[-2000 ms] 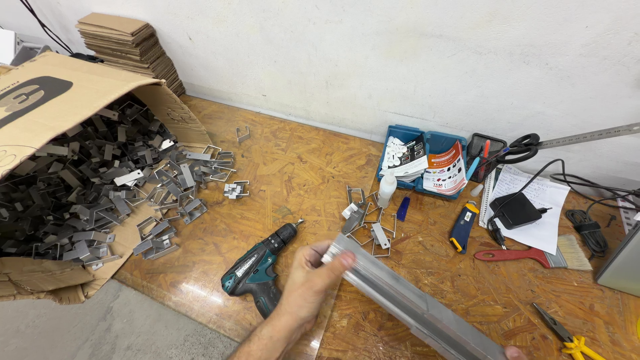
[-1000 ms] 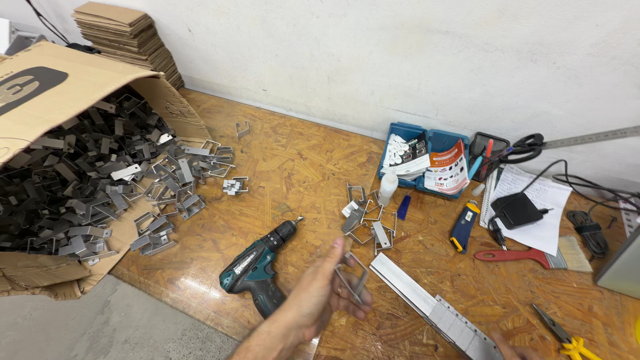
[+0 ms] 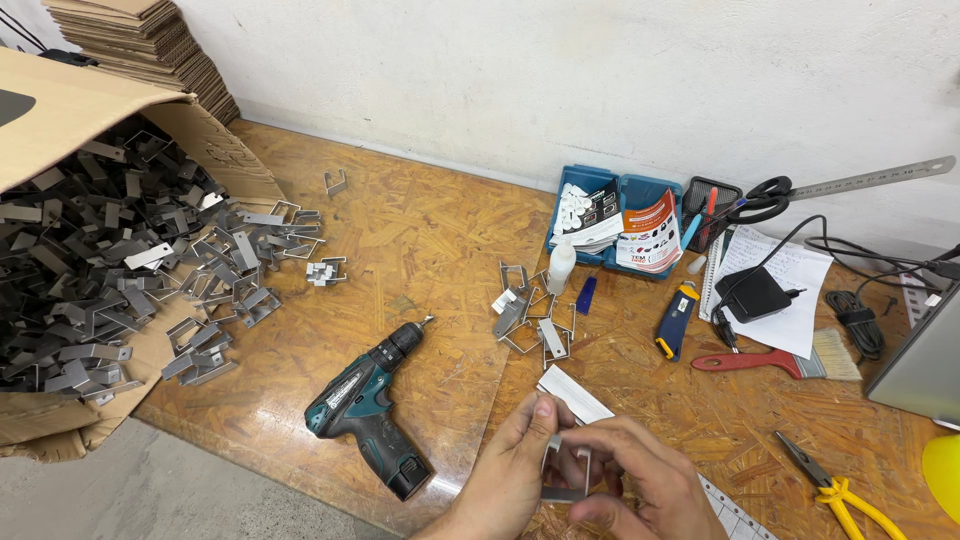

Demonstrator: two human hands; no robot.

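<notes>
My left hand (image 3: 517, 457) and my right hand (image 3: 637, 472) both hold one bent metal bracket (image 3: 566, 493) near the bottom centre. The bracket is a squared C shape, partly covered by the fingers. Behind and below the hands lies a pale strip (image 3: 576, 395), its middle hidden; a part with a row of marks shows at the lower right. A cordless drill (image 3: 371, 409) lies left of my left hand. Beyond the hands is a small group of similar brackets (image 3: 551, 337) beside a white plastic bottle (image 3: 561, 268).
A cardboard box (image 3: 82, 112) at left spills many brackets (image 3: 244, 251) onto the wooden board table (image 3: 420, 247). At right are a blue case (image 3: 650, 191), a utility knife (image 3: 676, 321), a paintbrush (image 3: 780, 363), yellow-handled pliers (image 3: 832, 484), scissors (image 3: 769, 196) and a black power adapter (image 3: 752, 292).
Two seconds ago my left hand was on the long metal piece. It then held a bracket alone, with the long piece lower on the table; now both hands are on the bracket.
</notes>
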